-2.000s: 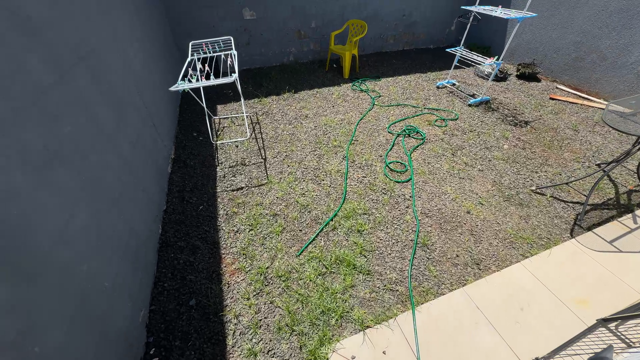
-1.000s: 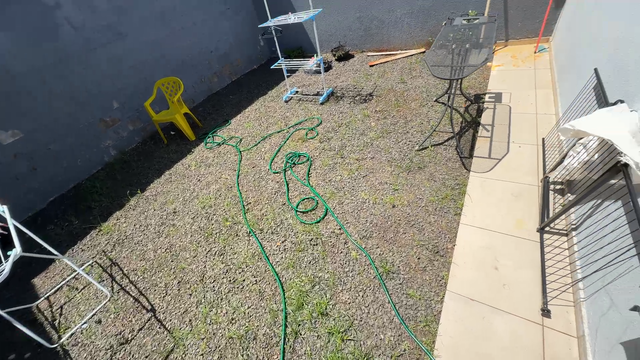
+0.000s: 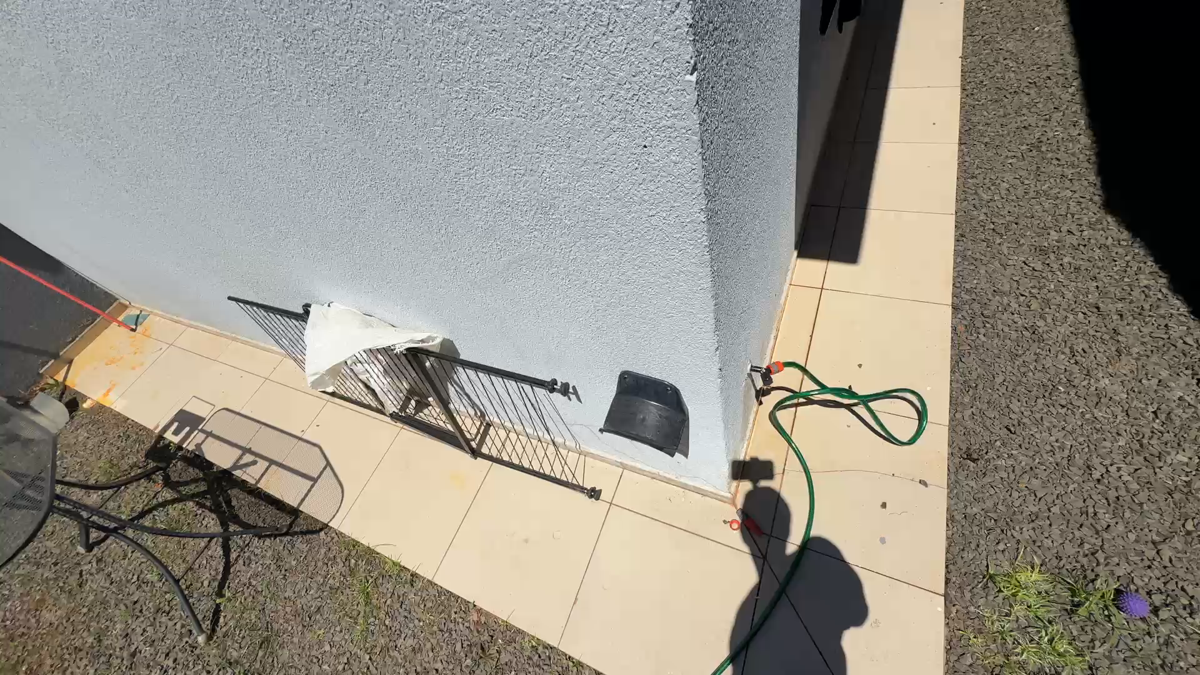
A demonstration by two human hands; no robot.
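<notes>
Neither my left hand nor my right hand shows in the head view. A green garden hose (image 3: 804, 478) runs up the tiled walkway from the bottom edge, loops on the tiles and ends in an orange connector (image 3: 775, 367) at a tap (image 3: 760, 377) low on the wall by the corner. A small red and orange piece (image 3: 747, 525) lies on the tiles near the corner, beside the hose. My shadow falls across the tiles at the bottom.
A black metal gate or rack (image 3: 473, 450) leans on the textured wall (image 3: 450, 169) with a white cloth (image 3: 361, 345) over it. A black plastic piece (image 3: 647, 412) is at the wall. A mesh-top table (image 3: 23, 469) stands left; gravel (image 3: 1050, 375) and a purple spiky ball (image 3: 1132, 603) lie right.
The view has swung far right, from the gravel yard with the yellow chair and drying racks to the house corner. The tap and the hose's connector have come into view.
</notes>
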